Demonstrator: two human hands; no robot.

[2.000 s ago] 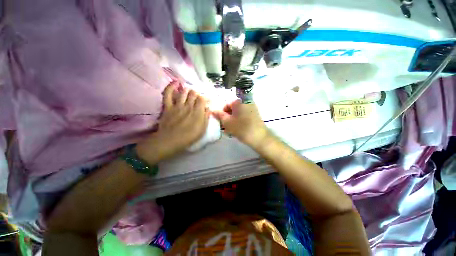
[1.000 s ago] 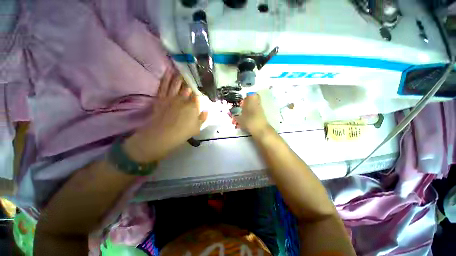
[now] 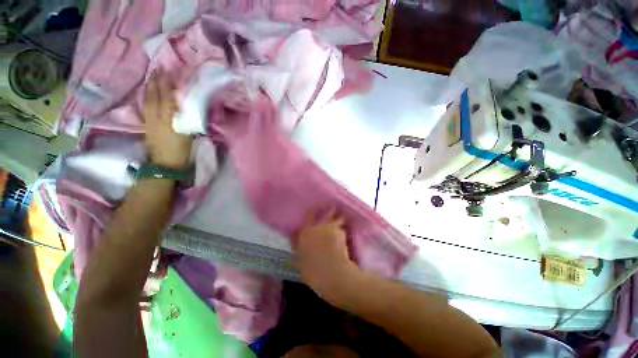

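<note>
A dusty pink garment panel (image 3: 280,171) stretches from the heap on the left across the white table towards the machine bed. My right hand (image 3: 322,245) grips its lower edge near the table's front; the panel's end lies just right of the hand. My left hand (image 3: 164,122) is on the pink and white fabric heap (image 3: 119,105) at the left, blurred; whether its fingers hold cloth is unclear. The white sewing machine (image 3: 455,133) with a blue stripe stands at the right, its needle area (image 3: 448,189) apart from the panel.
A yellow-beige label (image 3: 564,270) sits on the machine bed (image 3: 490,259) at the right. A pale cable crosses the lower right corner. A green sheet (image 3: 182,314) and pink cloth (image 3: 245,301) hang below the table edge. Another machine part (image 3: 31,77) stands far left.
The view has swung left. Both hands have moved left, away from the needle. The pink panel is now pulled out across the table, clear of the presser foot area.
</note>
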